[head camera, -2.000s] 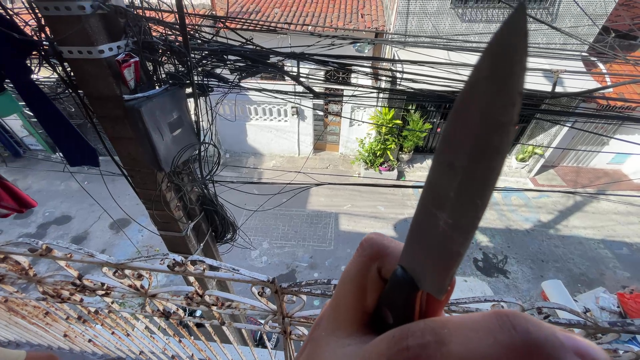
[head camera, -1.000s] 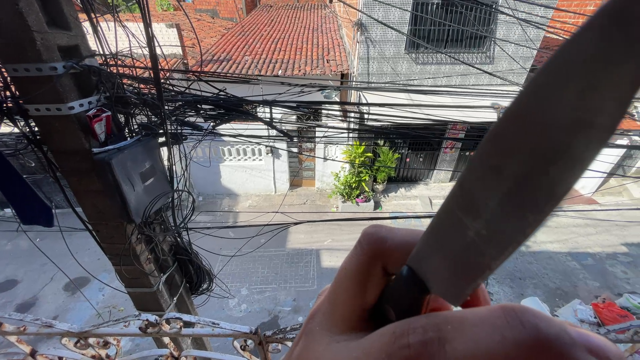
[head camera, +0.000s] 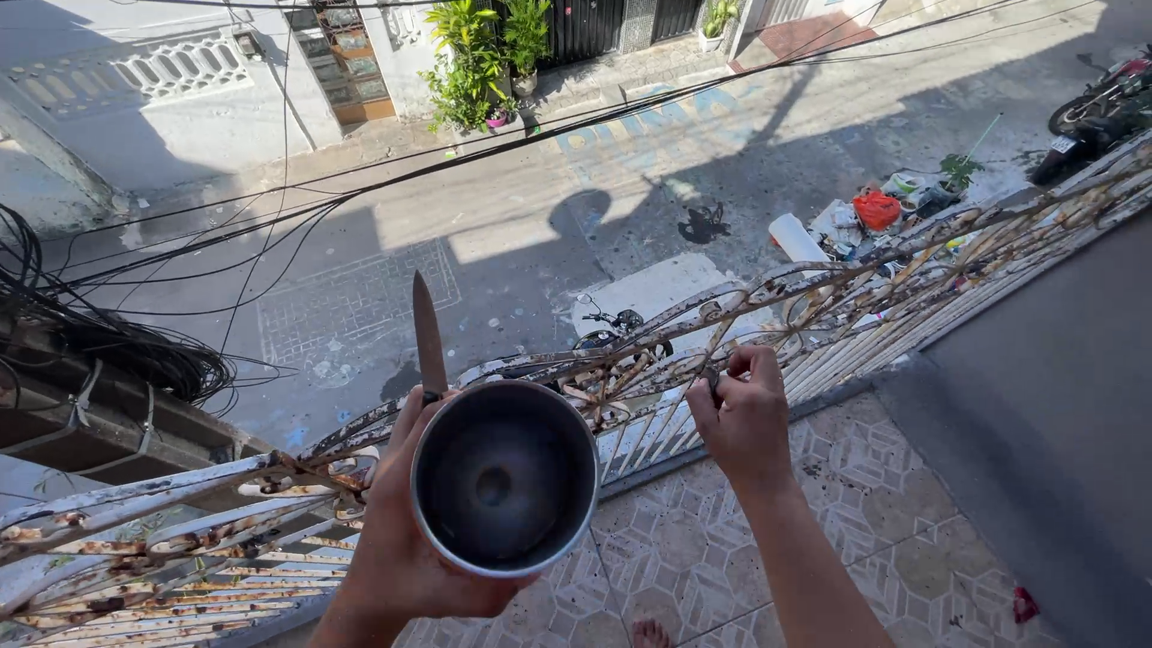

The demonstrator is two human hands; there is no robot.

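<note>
My left hand (head camera: 396,540) holds a dark round metal cup (head camera: 504,531) and, pinched between its fingers, a knife (head camera: 428,337) whose blade points up, away from me. The cup's mouth faces the camera, and its inside is dark with a round spot at the bottom. To the right, my right hand (head camera: 742,423) is raised beside the rusty railing (head camera: 630,351), with its fingers curled around a small dark thing that I cannot make out. Most of the knife's handle is hidden by the fingers and the cup.
Patterned floor tiles (head camera: 882,504) and a bare foot (head camera: 650,633) lie below. A grey wall (head camera: 1062,378) rises at right. Black cables (head camera: 360,191) cross in front of the street, where a motorcycle (head camera: 612,328), rubbish with a red bag (head camera: 876,209) and potted plants (head camera: 463,67) show.
The view has tilted down to the balcony. The knife, close to the camera before, now stands farther off beside the cup. The cup and a second hand have come into sight.
</note>
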